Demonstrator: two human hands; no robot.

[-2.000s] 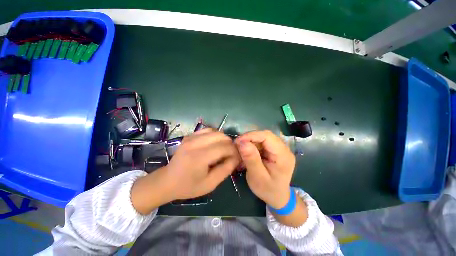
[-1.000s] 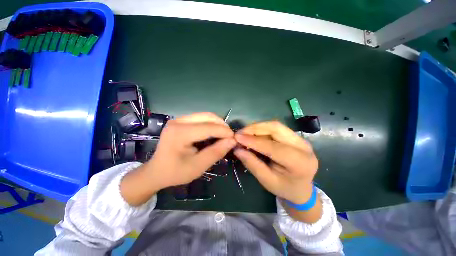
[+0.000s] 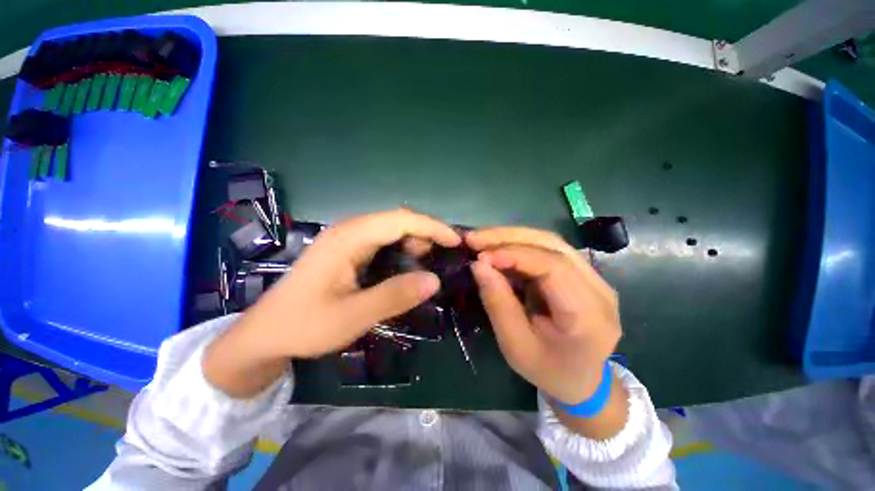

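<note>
My left hand (image 3: 350, 278) and my right hand (image 3: 552, 302) meet over the middle of the bench. Between their fingertips they hold a dark housing (image 3: 446, 261), mostly hidden by the fingers. More black housings (image 3: 251, 240) with silver rods and red wires lie in a loose pile to the left of and below my left hand. A thin rod (image 3: 464, 341) points down toward the bench's near edge below the held piece. A separate unit, a green board (image 3: 578, 201) joined to a black housing (image 3: 606, 233), lies right of my right hand.
A blue tray (image 3: 120, 259) at the left holds rows of black housings with green boards. Another blue tray (image 3: 839, 240) stands at the right edge. Several small black bits (image 3: 692, 242) lie on the dark green bench (image 3: 403, 125). A pale rail (image 3: 461, 29) runs behind.
My hands were pinched close together; my left fingers have now spread, showing more of the dark housing. The view has shifted slightly, so the right tray is more cut off.
</note>
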